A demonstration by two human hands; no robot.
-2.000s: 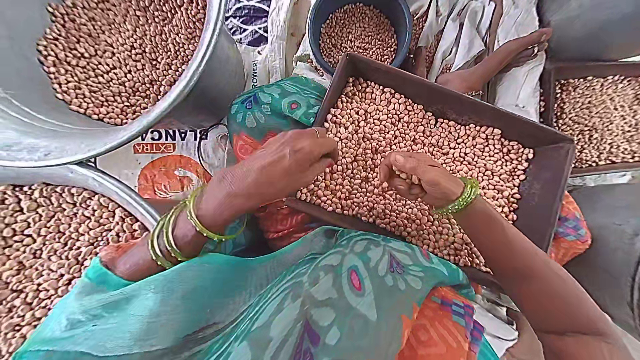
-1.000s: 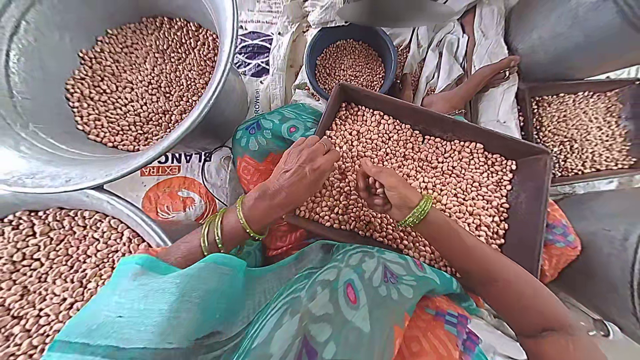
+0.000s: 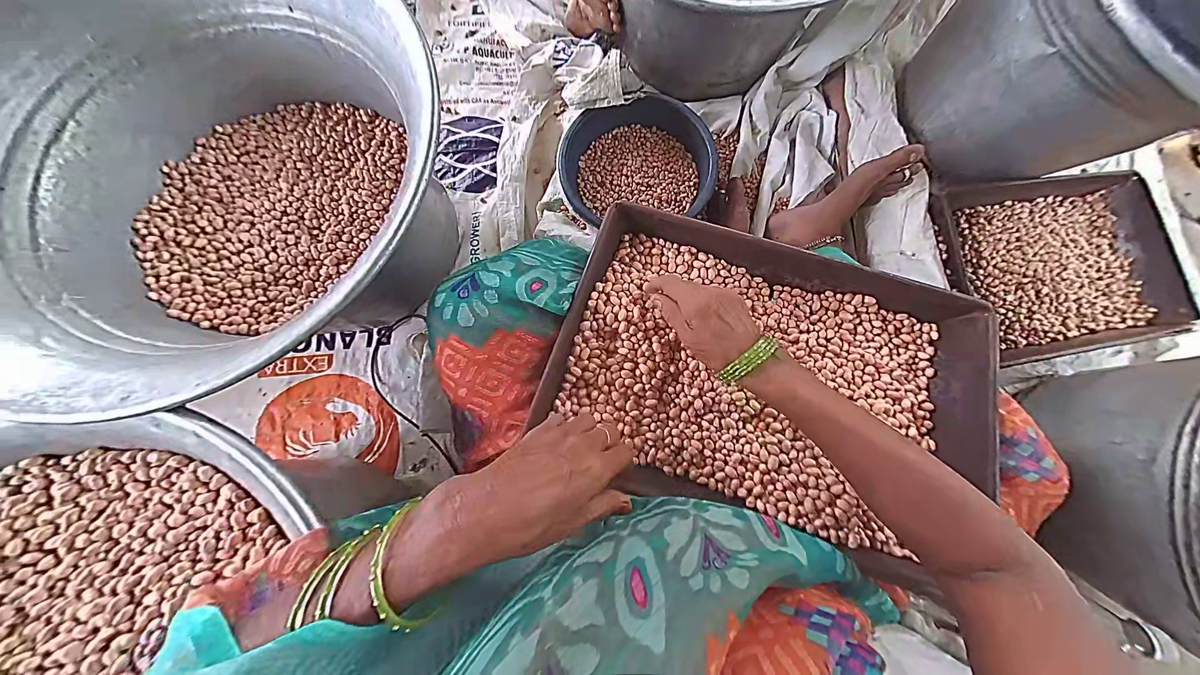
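Note:
A dark rectangular metal tray (image 3: pixel 966 394), filled with pinkish-brown nuts or beans (image 3: pixel 797 366), lies tilted across my lap. My right hand (image 3: pixel 708 319) is over the upper left part of the heap, its fingertips touching the nuts or beans; whether it pinches any is hidden. At the tray's lower left edge rests my left hand (image 3: pixel 553 478), fingers bent over the rim beside the heap; what is under them cannot be seen. Green bangles circle both wrists.
A large aluminium pot (image 3: pixel 422 122) and another full pot (image 3: pixel 225 441) stand left. A dark blue tub (image 3: pixel 567 155) is beyond the tray. Another person's foot (image 3: pixel 881 178) lies near a second tray (image 3: pixel 1172 253). More metal pots (image 3: pixel 1116 487) stand right.
My left hand has moved down to the tray's near left edge. My right hand has moved up and left over the heap, its back now turned upward.

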